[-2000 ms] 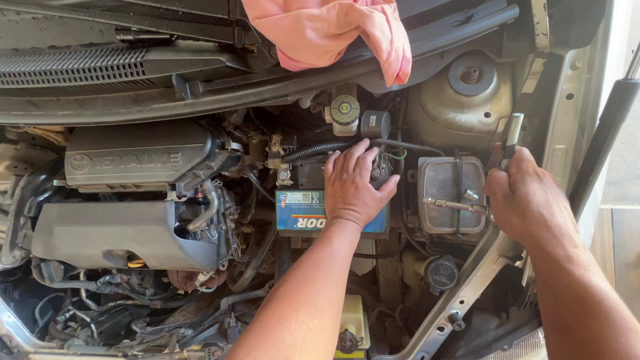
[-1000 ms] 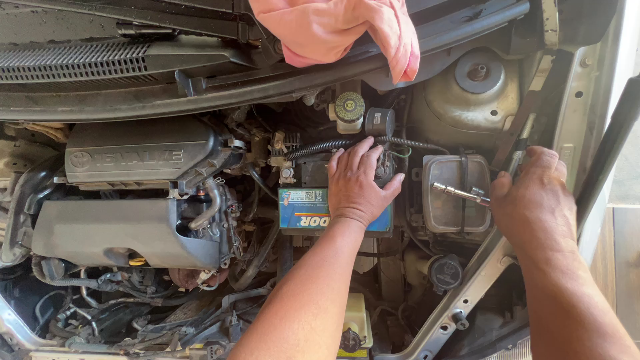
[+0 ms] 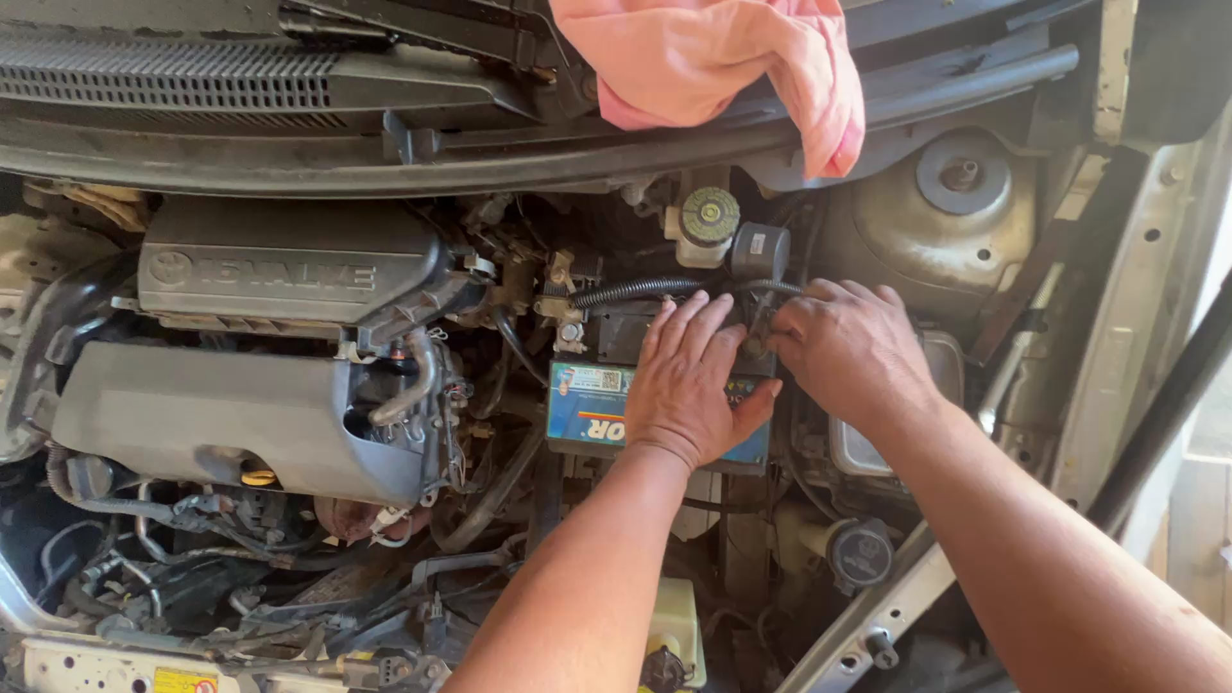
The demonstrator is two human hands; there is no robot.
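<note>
My left hand (image 3: 688,385) rests flat, fingers spread, on top of the car battery (image 3: 587,409), whose blue label faces me. At the battery's right end, my right hand (image 3: 847,342) has its fingertips on the cable and terminal (image 3: 760,327); the fingers hide what exactly they touch. A ratchet wrench (image 3: 1020,356) lies to the right of my right hand, along the inner fender. Black corrugated cable conduit (image 3: 635,291) runs behind the battery to the other terminal clamp (image 3: 570,334).
Behind the battery stands the brake fluid reservoir (image 3: 707,226). A pink cloth (image 3: 722,63) hangs over the cowl edge. The engine cover (image 3: 202,414) is at left, the strut tower (image 3: 943,212) at right. A black prop strut (image 3: 1169,404) slants along the right side.
My right hand has let go of the ratchet wrench, which now lies on the fender side, and has moved left to the battery terminal. My left hand stays on the battery.
</note>
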